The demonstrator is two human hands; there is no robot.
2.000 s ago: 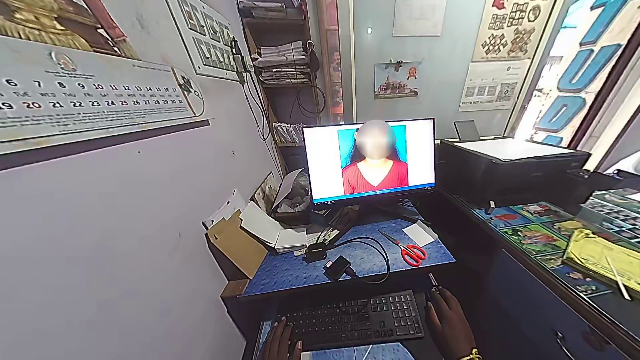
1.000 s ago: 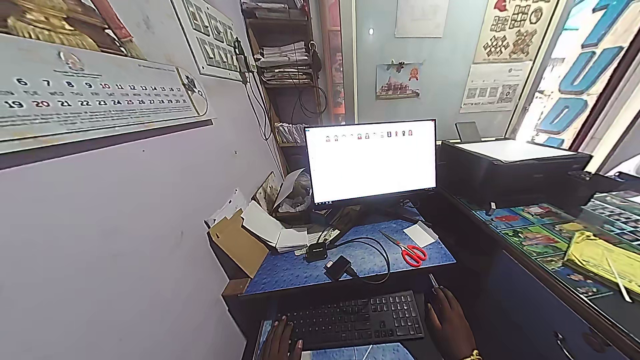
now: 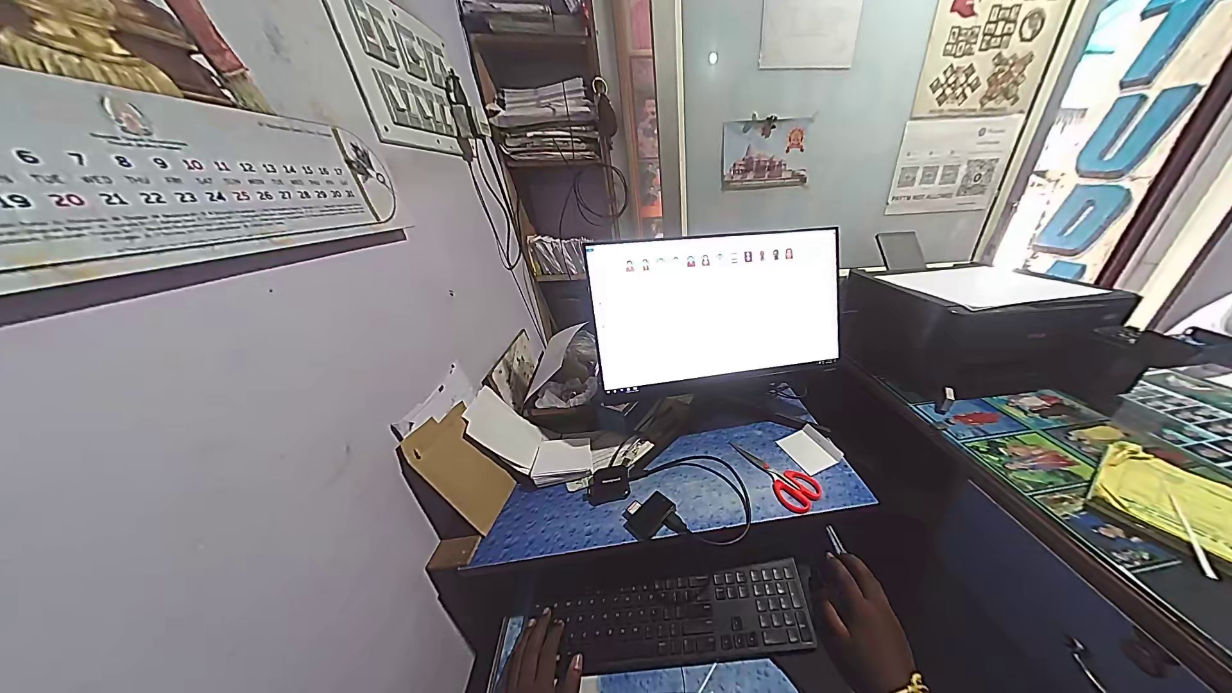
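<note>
A black keyboard [image 3: 674,611] lies on the lower tray below the blue desk top. My left hand [image 3: 539,659] rests at its left end, fingers spread on or beside the keys. My right hand [image 3: 859,621] lies just right of the keyboard over a dark object, probably a computer mouse, that it mostly hides. A thin, light pen-like thing [image 3: 835,540] sticks out at its fingertips. Above, the monitor [image 3: 717,322] shows a white window with a row of small icons. Red-handled scissors [image 3: 791,486] and a black cable adapter [image 3: 652,515] lie on the desk top.
White cards and a brown envelope [image 3: 460,469] lean at the desk's left, by the wall. A black printer [image 3: 996,332] stands right of the monitor. Photos and a yellow plastic bag [image 3: 1165,496] lie on the right counter. Papers [image 3: 547,120] fill the shelves behind.
The large portrait on the monitor two seconds ago has given way to a white window with a row of small icons. Both hands stay in about the same places.
</note>
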